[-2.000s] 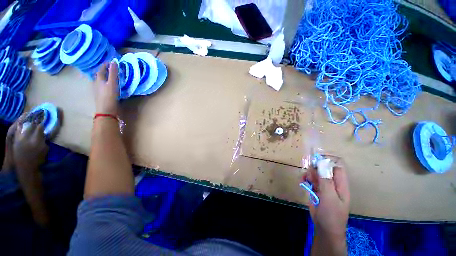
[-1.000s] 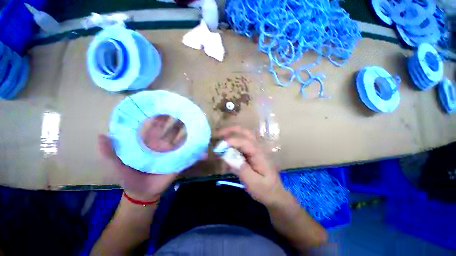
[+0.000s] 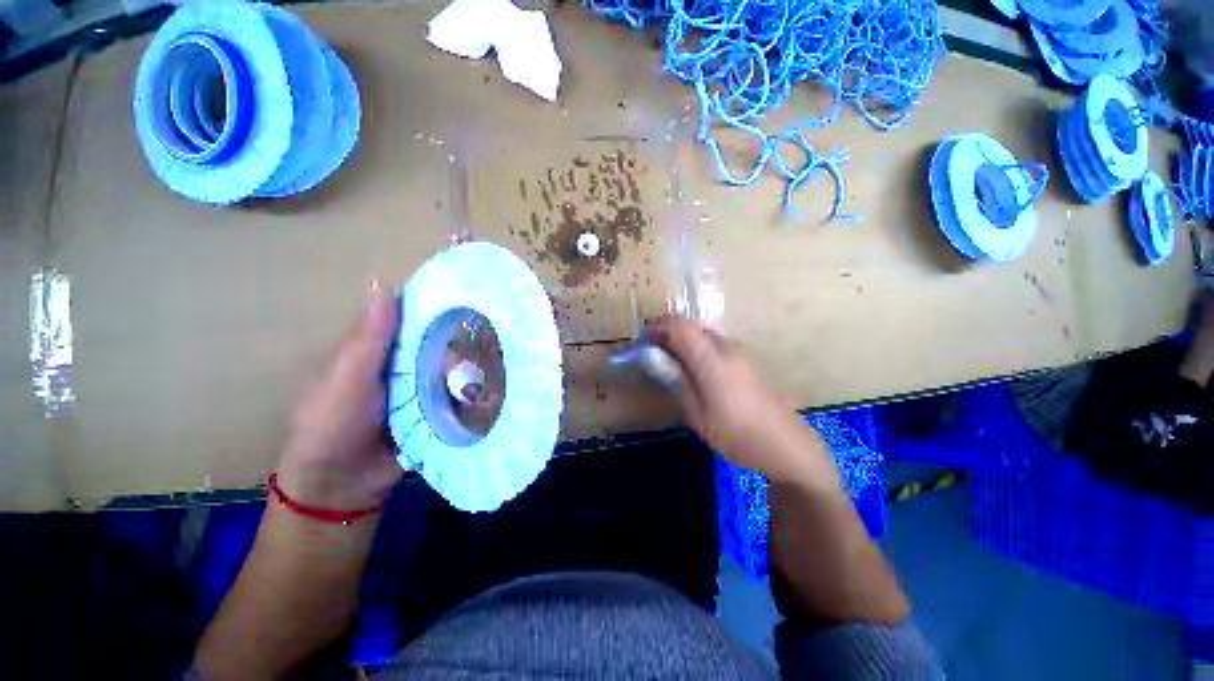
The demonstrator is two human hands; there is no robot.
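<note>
My left hand (image 3: 349, 406) holds a light-blue covered ring (image 3: 519, 399) by its left side. The ring is tilted, its pleated face towards the camera. A white-wrapped fingertip shows through its centre hole. My right hand (image 3: 719, 393) is just right of the ring, apart from it. Its fingers are pinched on a small blue cord (image 3: 624, 357), blurred, with white wrap on a fingertip. The small white nozzle (image 3: 587, 245) stands on the brown-speckled work patch (image 3: 533, 299) beyond the hands.
A ring stack (image 3: 300, 113) stands at the far left. The white scrap (image 3: 503, 40) and tangled cord pile (image 3: 825, 53) lie at the far edge. Rings with cords (image 3: 985, 200) stand at the right. A blue crate (image 3: 852, 459) is below the edge. A person's dark sleeve (image 3: 1156, 432) shows at far right.
My left hand has brought a ring from the left stacks to in front of me and turned it more steeply. My right hand has moved slightly right and up. The view has shifted.
</note>
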